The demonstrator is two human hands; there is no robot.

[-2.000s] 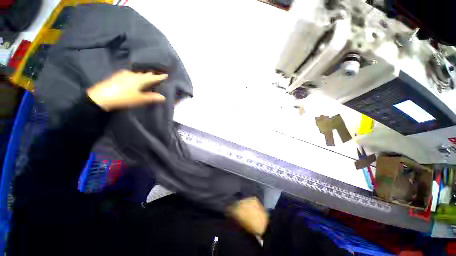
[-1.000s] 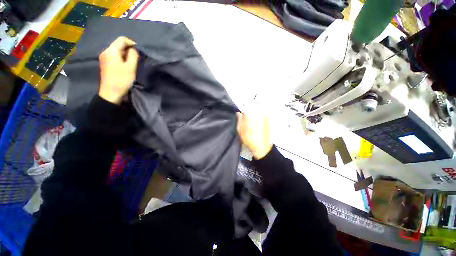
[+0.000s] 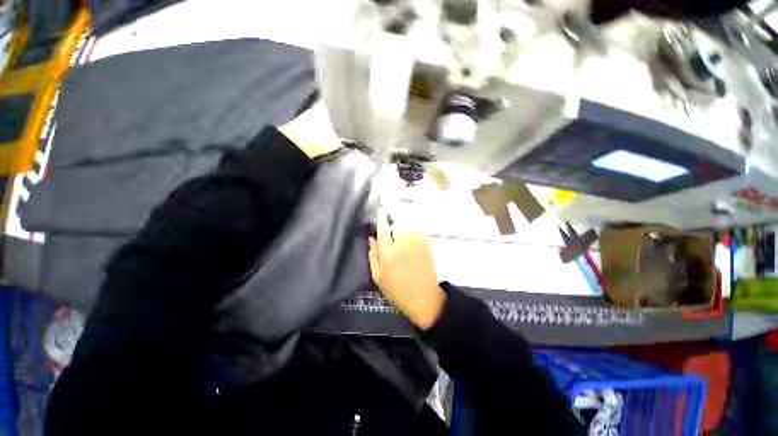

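Observation:
A large dark grey garment piece (image 3: 183, 98) lies spread on the white table left of the machine and hangs over the front edge onto my lap. My left hand (image 3: 311, 132) lies on the cloth beside the machine head, its fingertips hidden behind the head. My right hand (image 3: 408, 272) is at the cloth's right edge, just in front of the presser foot area (image 3: 409, 169); whether its fingers grip the cloth cannot be told. The white sewing machine (image 3: 503, 111) stands above my hands.
A control panel (image 3: 631, 162) with a bright screen is on the machine. Brown-grey card pieces (image 3: 509, 207) lie right of the needle. An open cardboard box (image 3: 621, 264) stands at the table's right end. Blue baskets (image 3: 674, 404) are below the ruler-marked edge (image 3: 546, 315).
The cloth has moved up to the needle area and lies flatter on the table. Both hands have moved to the machine head. The view has turned and come closer.

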